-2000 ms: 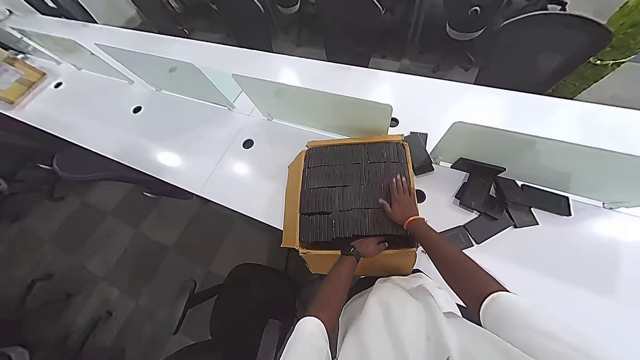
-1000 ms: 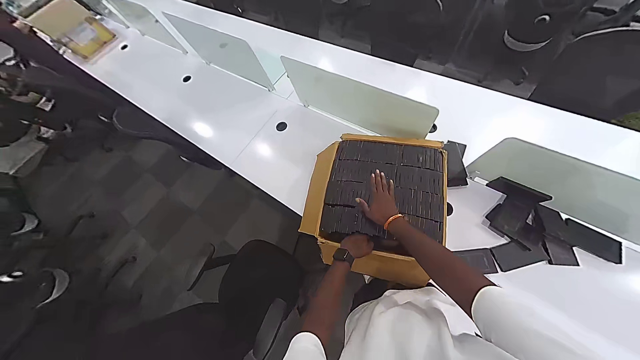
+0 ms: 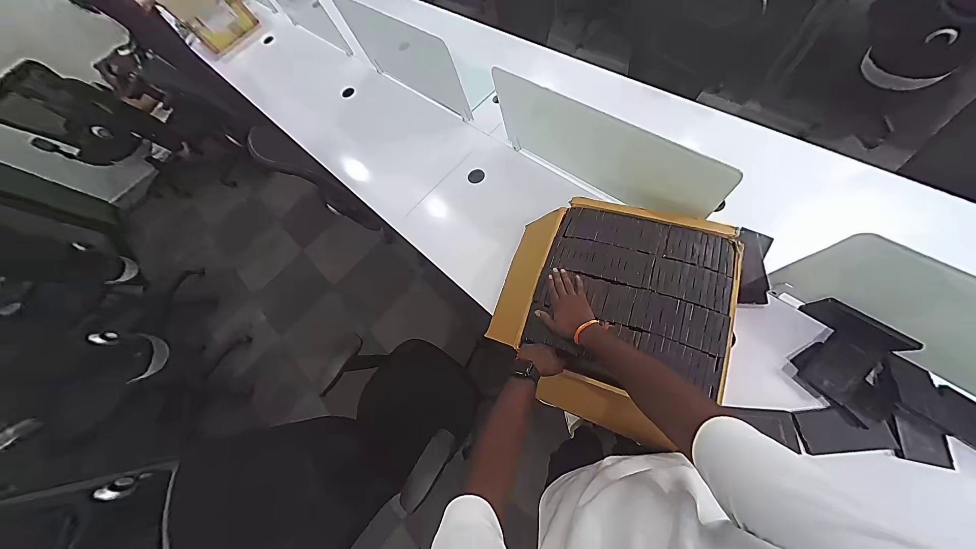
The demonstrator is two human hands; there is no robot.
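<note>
An open cardboard box (image 3: 518, 286) stands on the white desk, its flaps folded outward. Rows of thin black flat cases (image 3: 679, 305) fill it, standing on edge and tightly packed. My right hand (image 3: 570, 305), with an orange band at the wrist, lies flat with fingers apart on top of the rows at the box's left side. My left hand (image 3: 541, 358), wearing a dark watch, is at the box's near left corner. Its fingers are partly hidden inside the edge, so whether they grip anything does not show.
Loose black flat cases (image 3: 846, 431) lie scattered on the desk (image 3: 404, 114) right of the box. Frosted divider panels (image 3: 610, 145) stand behind it. A black office chair (image 3: 415, 404) is at the near left. Another cardboard box (image 3: 221, 30) sits at the desk's far end.
My right hand has moved from the right part of the packed rows to the left side. My left hand has shifted toward the near left corner. The view has swung left.
</note>
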